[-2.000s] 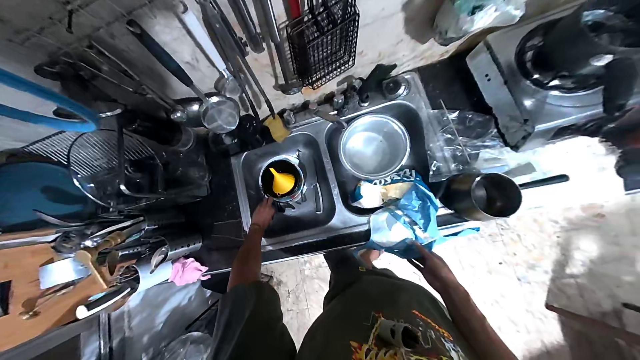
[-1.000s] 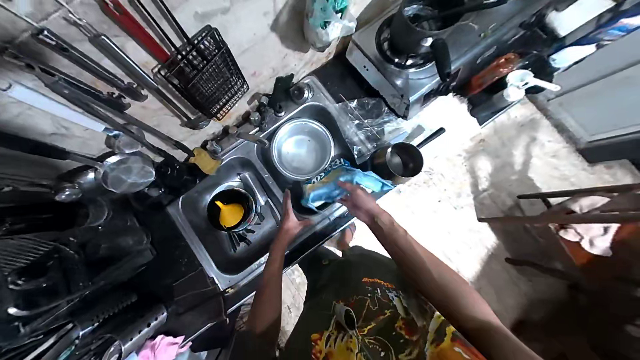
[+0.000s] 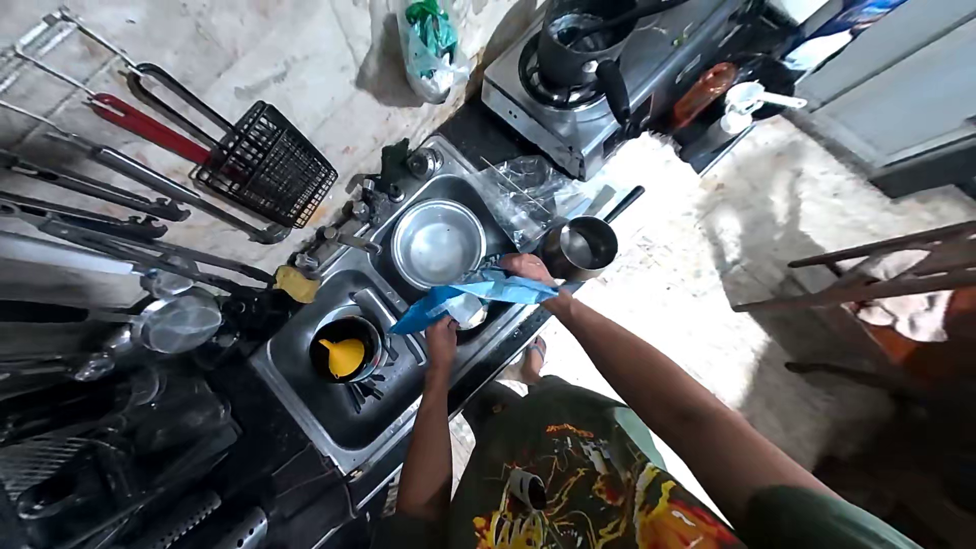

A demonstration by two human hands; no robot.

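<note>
A blue plastic bag (image 3: 496, 288) is stretched between my hands over the front of the right sink basin. My left hand (image 3: 441, 339) grips its near left edge. The bag's far right part is in my right hand (image 3: 531, 268), fingers partly hidden. Something pale shows inside the bag, too unclear to name. Just behind it, a round metal bowl (image 3: 438, 242) sits in the right basin. In the left basin stands a dark pot (image 3: 323, 345) with a yellow funnel (image 3: 345, 357) in it, and cutlery (image 3: 364, 393) lies beside.
Right of the sink are a clear plastic bag (image 3: 526, 191) and a saucepan (image 3: 581, 245). Farther back is a gas stove (image 3: 534, 99) with a dark pot (image 3: 573, 46). Utensils and a black wire basket (image 3: 268, 164) hang on the wall. A yellow sponge (image 3: 296, 284) lies behind the left basin.
My left hand has moved from the pot in the left basin to the blue bag, which is now held by both hands. The view has turned and shifted to the right.
</note>
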